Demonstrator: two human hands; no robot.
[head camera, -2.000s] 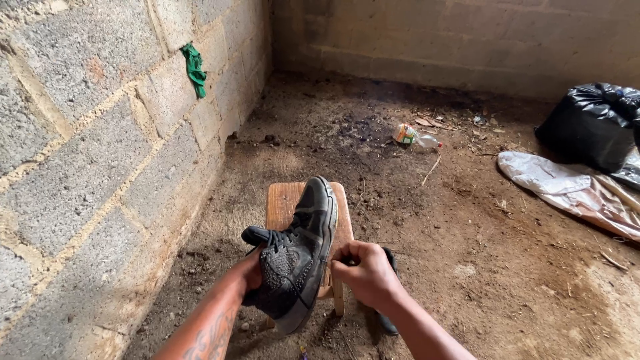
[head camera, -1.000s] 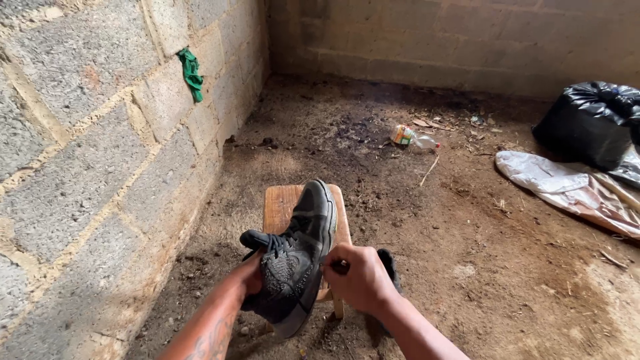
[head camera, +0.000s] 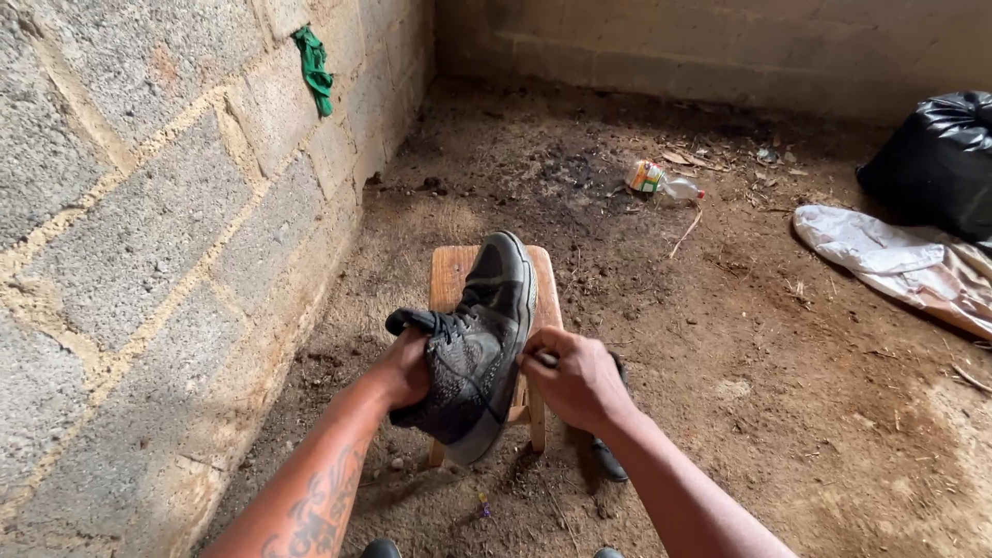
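A black and grey high-top sneaker (head camera: 480, 341) is held up over a small wooden stool (head camera: 451, 273), its toe pointing away from me. My left hand (head camera: 407, 368) is pushed inside the shoe's collar, so its fingers are hidden. On the sole's right edge rest the bent fingers of my right hand (head camera: 577, 380), pinched around a small dark thing that they mostly hide. Behind my right wrist, another dark shoe (head camera: 608, 459) stands on the ground, partly covered.
A block wall (head camera: 155, 232) with a green cloth (head camera: 313, 70) runs along the left. On the dirt floor lie a plastic bottle (head camera: 663, 182), a stained white cloth sack (head camera: 868, 248) and a black plastic bag (head camera: 930, 167). My shoe tips (head camera: 380, 549) show at the bottom.
My right hand has shifted a little along the edge of the sole, staying close against it. My left hand stays inside the sneaker.
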